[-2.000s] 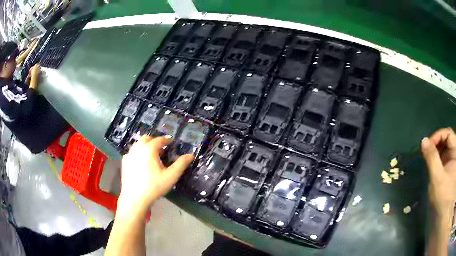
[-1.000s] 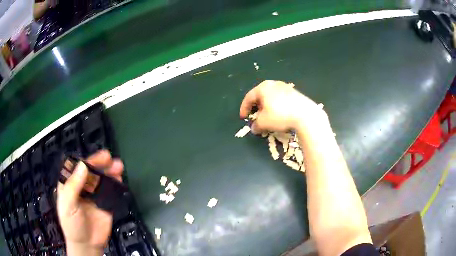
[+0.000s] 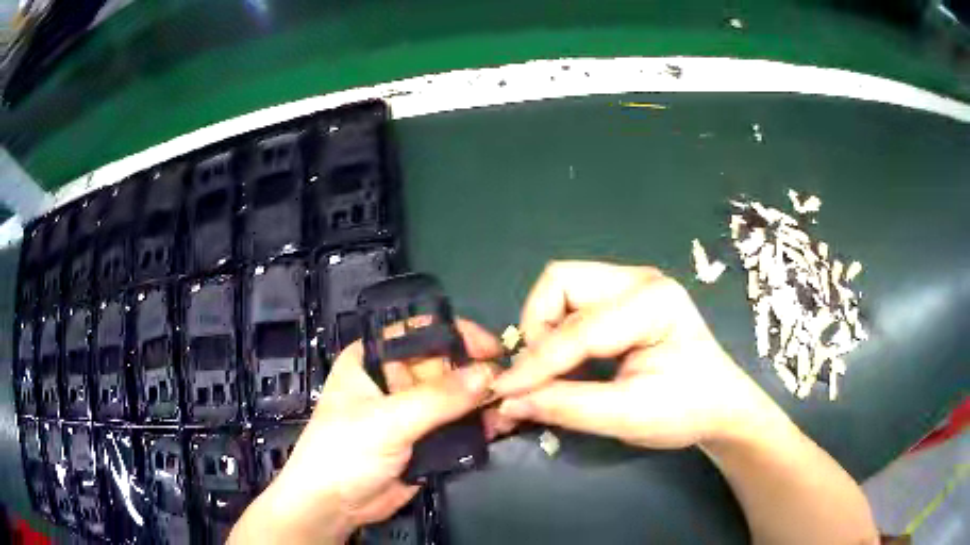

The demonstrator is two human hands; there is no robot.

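My left hand (image 3: 367,426) holds a black phone housing (image 3: 410,330) upright in front of the tray, its window-like openings at the upper end. My right hand (image 3: 628,357) is beside it, thumb and forefinger pinched together at the left fingertips near the housing's right edge. A tiny pale bit shows at the pinch, too small to make out clearly. Small pale pieces (image 3: 549,443) lie on the bench close to the hands. A pile of pale strips with dark bits (image 3: 798,298) lies at the right.
The glossy black blister tray (image 3: 229,420) with rows of housings fills the left. The dark green bench (image 3: 532,181) ends at a white strip (image 3: 511,81), with a brighter green surface (image 3: 447,48) beyond. A red object shows at the lower right edge.
My right hand has left the pile and come to my left hand. The housing in my left hand is now nearer the view's middle. The view has shifted, showing more tray.
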